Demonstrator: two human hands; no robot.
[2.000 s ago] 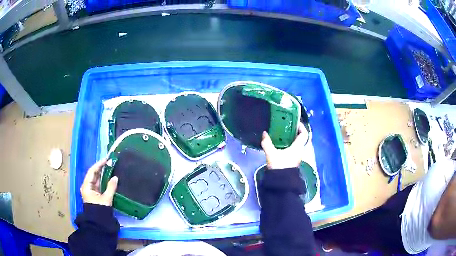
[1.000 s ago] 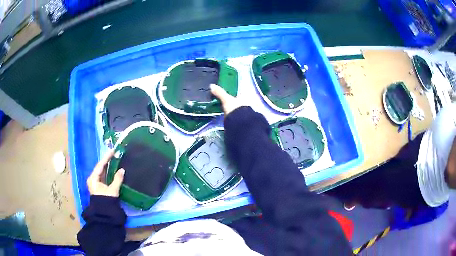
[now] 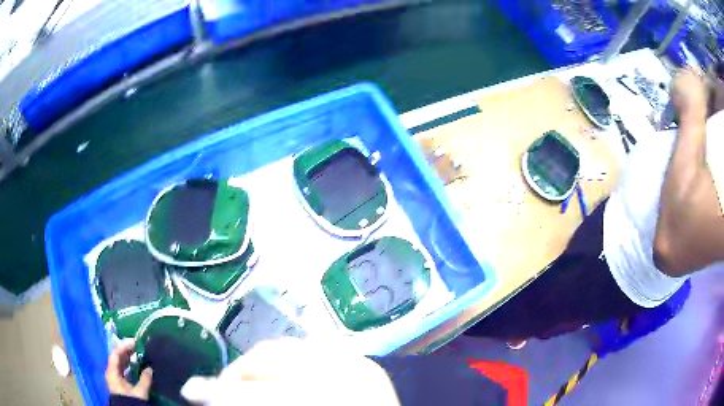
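Note:
A blue crate (image 3: 433, 186) with a white liner (image 3: 274, 202) holds several green housings. My left hand (image 3: 129, 373), low at the left, grips the left edge of a green housing (image 3: 179, 354) over the crate's near left part. A blurred pale shape (image 3: 208, 387) at this housing's lower right may be my right hand; its grip is unclear. One housing (image 3: 198, 222) rests tilted on another (image 3: 218, 273). Others lie at the back right (image 3: 343, 189), the near right (image 3: 377, 283) and the left (image 3: 131, 277). One near the middle (image 3: 262, 321) is partly hidden by white cloth.
The crate stands on a tan bench (image 3: 492, 158) beside a dark green belt (image 3: 317, 71). Two more housings lie on the bench, one nearer (image 3: 552, 165) and one farther (image 3: 591, 101). A person's arm (image 3: 687, 190) and white sleeve are at the right. Yellow-black tape (image 3: 575, 381) marks the floor.
The view has swung right, so the crate appears farther left. My right hand has let go of the housing now resting on another. My left hand still holds its housing.

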